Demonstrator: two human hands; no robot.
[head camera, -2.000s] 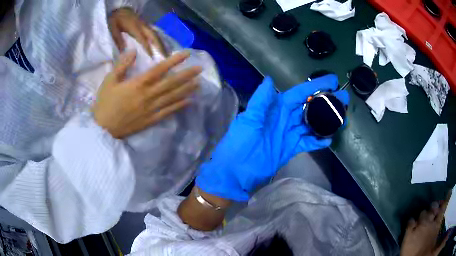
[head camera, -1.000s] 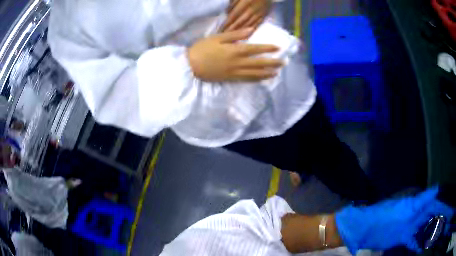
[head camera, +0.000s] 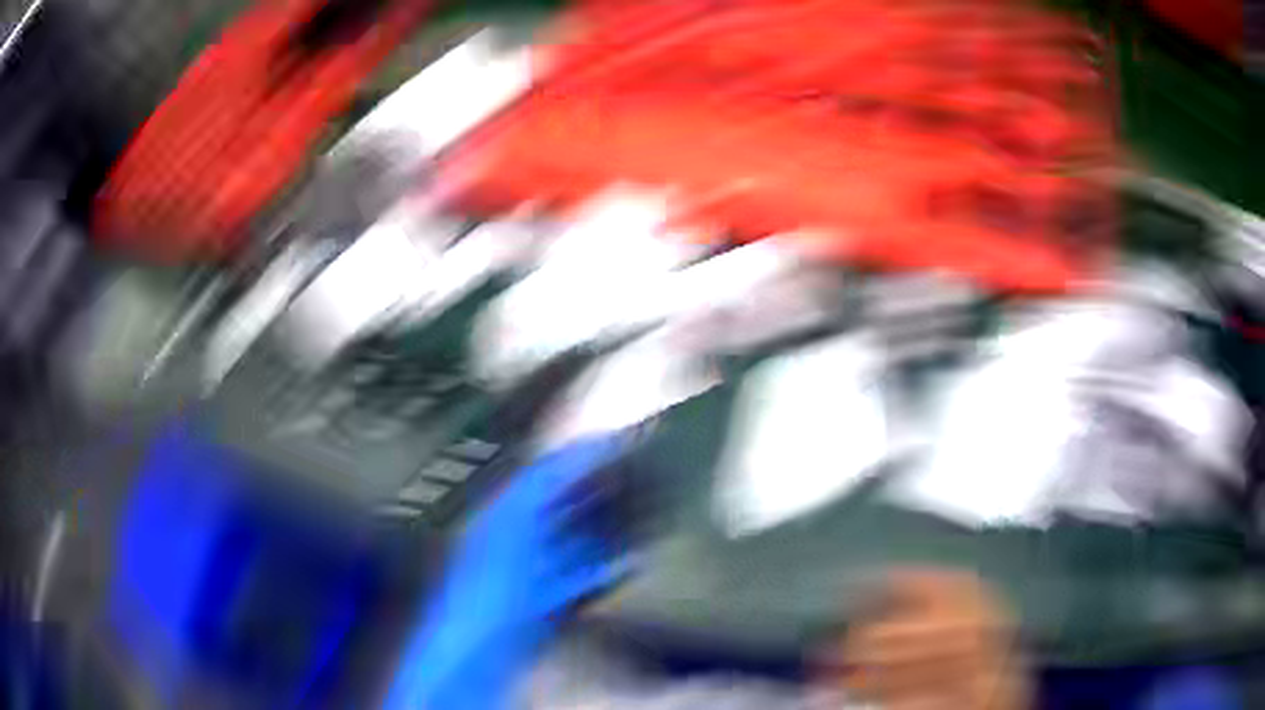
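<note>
The frame is strongly blurred. My left hand (head camera: 500, 569), in a blue glove, is at the lower centre by the bench's near edge. A dark, smeared shape (head camera: 599, 513) lies at its fingers and looks like the round black unit; the grip itself is not clear. My right hand (head camera: 936, 645), bare, is at the bottom edge right of centre, blurred and partly cut off. Whether it holds anything cannot be told.
A red-orange tray (head camera: 832, 139) spans the back of the green bench mat (head camera: 680, 534), with another red-orange piece (head camera: 208, 167) at upper left. White papers (head camera: 805, 430) lie between tray and hands. A blue stool (head camera: 181, 555) is at lower left.
The view has swung from the floor and a standing person back to the bench. My gloved hand now shows lower centre instead of lower right. My bare hand has come into view.
</note>
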